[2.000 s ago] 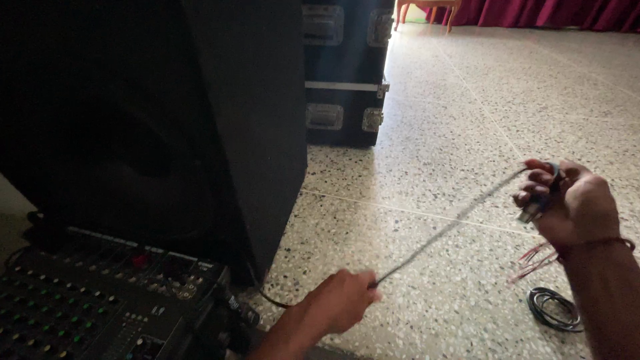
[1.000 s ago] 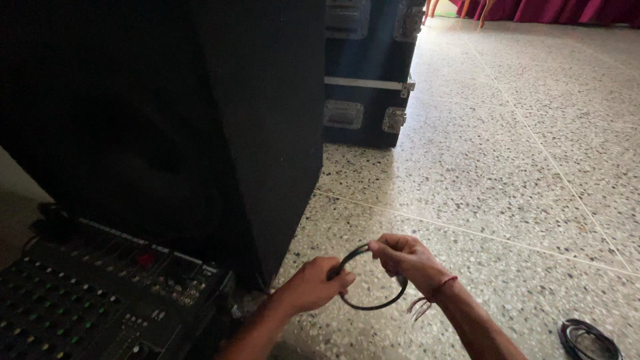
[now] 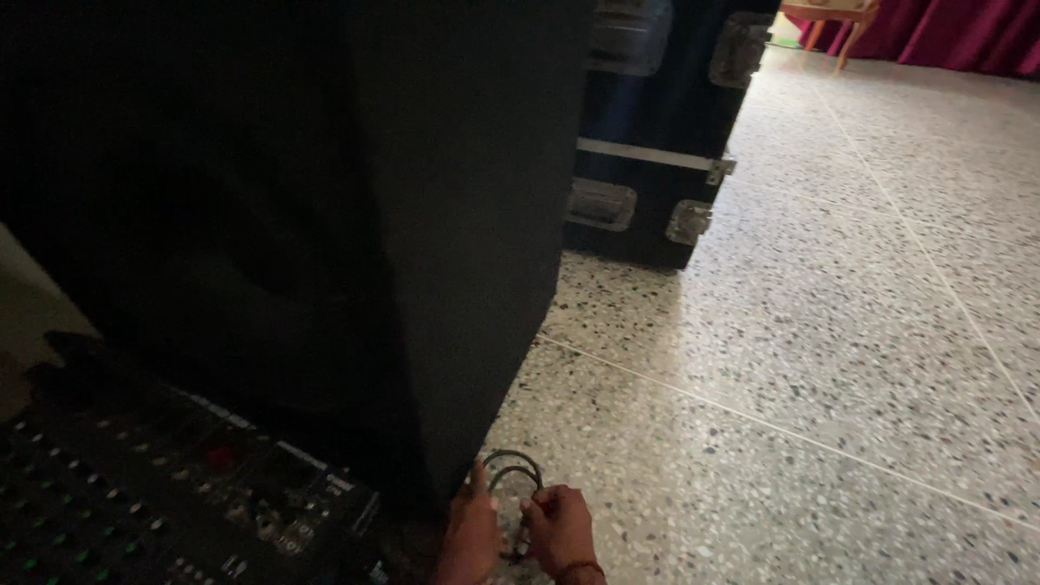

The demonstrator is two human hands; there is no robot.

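Low in the view, a dark cable (image 3: 517, 457) forms loops between my two hands. My left hand (image 3: 473, 524) grips the loops on their left side, close to the bottom corner of a large black speaker cabinet (image 3: 471, 244). On the right side of the loops, my right hand (image 3: 559, 526) has its fingers closed on the cable; a cord is around that wrist. The lower part of the loops is partly hidden by the hands. An audio mixing console (image 3: 187, 487) with rows of knobs lies left of my left hand, in front of the cabinet.
A black flight case (image 3: 642, 162) with metal corners and recessed handles stands behind the cabinet. Speckled terrazzo floor (image 3: 780, 341) extends to the right. A wooden chair (image 3: 837, 12) and a dark red curtain (image 3: 951, 36) are at the far top right.
My hands went from far apart on a stretched cable to close together around a loop, then lower beside the cabinet. The cable now shows more than one loop. The coil on the floor has left the view.
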